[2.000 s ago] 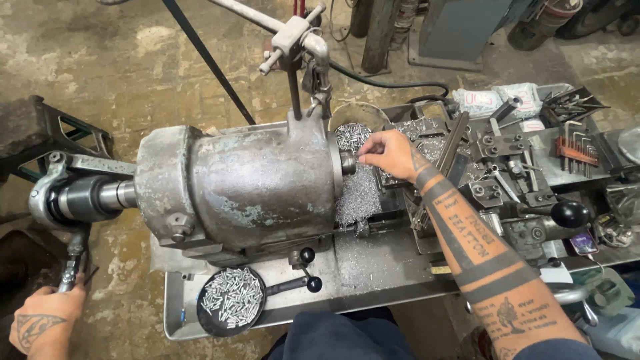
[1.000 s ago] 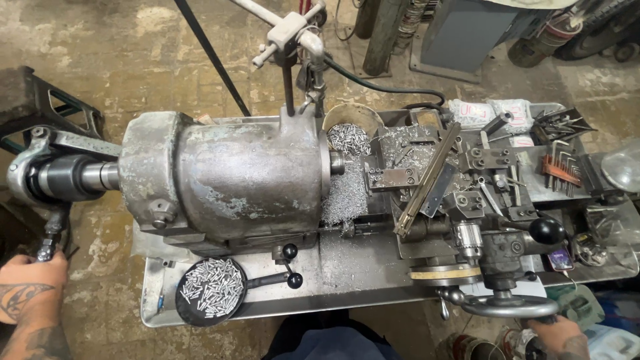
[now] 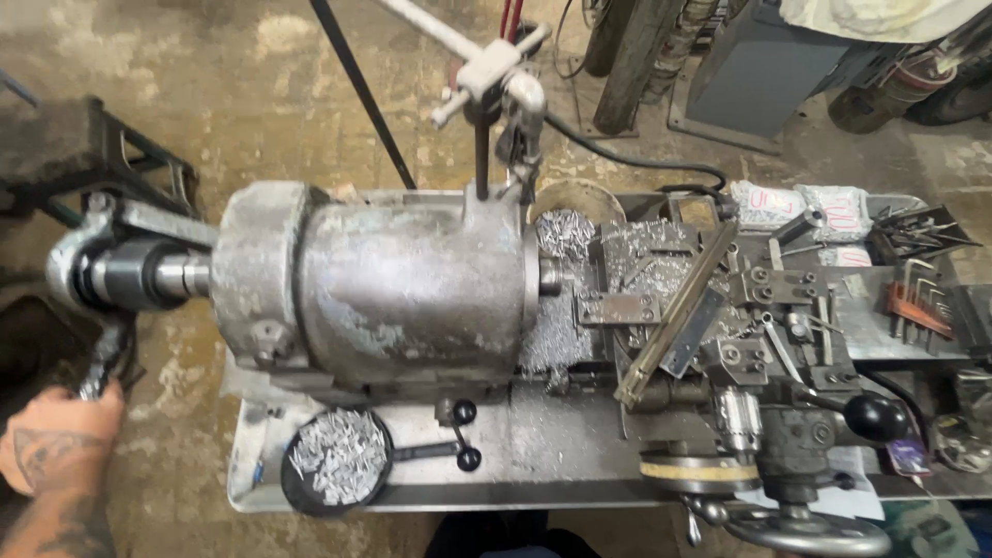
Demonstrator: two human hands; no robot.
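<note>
At the lower left, my left hand [image 3: 63,443] is closed around the lever handle [image 3: 105,356] below the collet closer [image 3: 128,273] of a metal lathe. The headstock [image 3: 411,291] fills the middle, and its spindle nose [image 3: 549,276] points right toward a tool block [image 3: 620,308] on the cross slide. A steel handwheel [image 3: 810,536] is partly cut off at the bottom edge. My right hand is not in view. A black pan [image 3: 293,480] of small metal pieces rests on the tray at the front, and a round container [image 3: 608,203] behind the spindle nose holds more pieces.
Metal chips [image 3: 556,337] lie under the spindle nose. A drill chuck [image 3: 736,418], a black ball-ended lever [image 3: 876,417] and a hex key set [image 3: 921,310] are at the right. Filled plastic bags [image 3: 763,208] sit behind. A stool [image 3: 58,151] stands at the far left.
My right hand has left the spindle nose, where it was two seconds ago; one second ago it was at the handwheel. My left hand stays on the lever handle.
</note>
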